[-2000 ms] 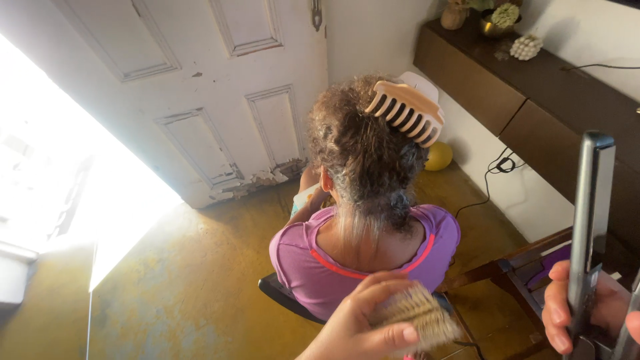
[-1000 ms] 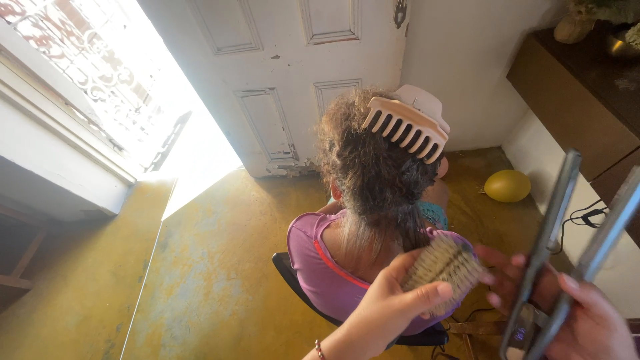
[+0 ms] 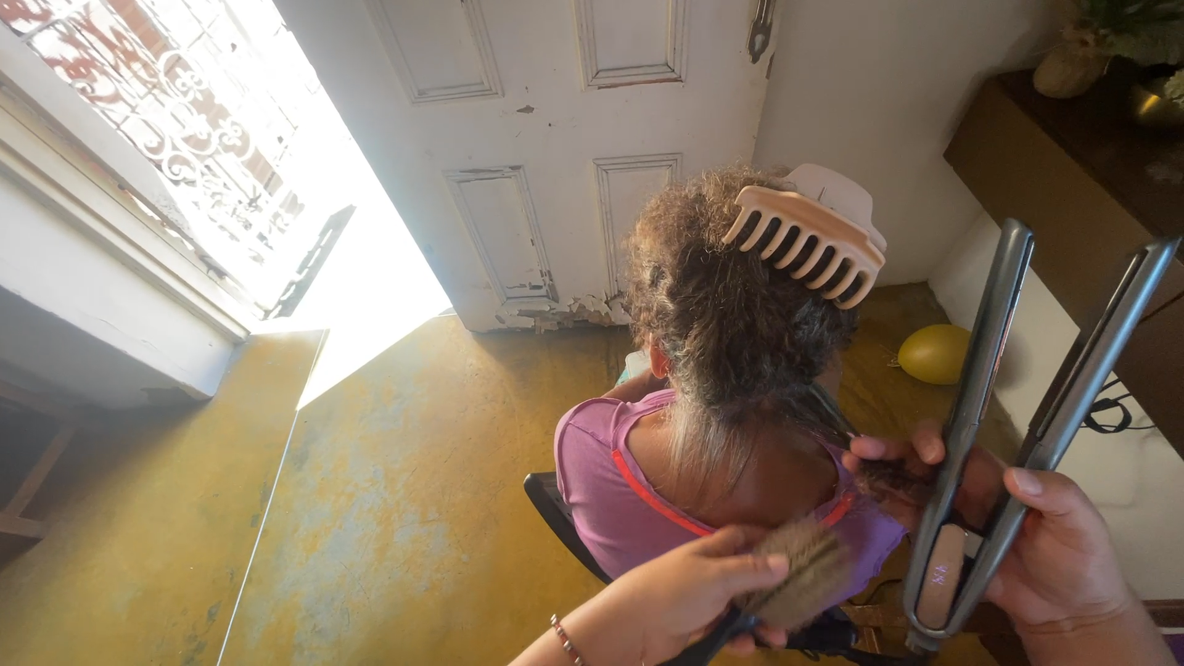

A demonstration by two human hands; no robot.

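Note:
A person in a purple top point(image 3: 601, 453) sits with their back to me, their curly hair point(image 3: 712, 296) gathered under a beige claw clip point(image 3: 814, 236). My left hand point(image 3: 684, 592) grips a bristle hairbrush point(image 3: 803, 573), blurred, just behind the person's upper back. In my right hand point(image 3: 1045, 546) is a grey flat iron point(image 3: 962, 416), its two arms apart and pointing up. Fingers of that same hand pinch the end of a strand of hair point(image 3: 883, 476) drawn out to the right of the neck. The brush is below that strand.
A white panelled door point(image 3: 555, 120) with peeling paint stands ahead, beside a bright doorway with a metal gate point(image 3: 208, 120). A dark wall shelf point(image 3: 1036, 157) holds plants at right. A yellow balloon point(image 3: 934, 354) lies on the floor, near a black cable point(image 3: 1105, 416). The person's chair point(image 3: 560, 518) is black.
The flat iron's arms, partly out of frame at first, now show whole and spread apart. My right fingers now hold a strand of hair. The brush has moved down from where it was one second ago.

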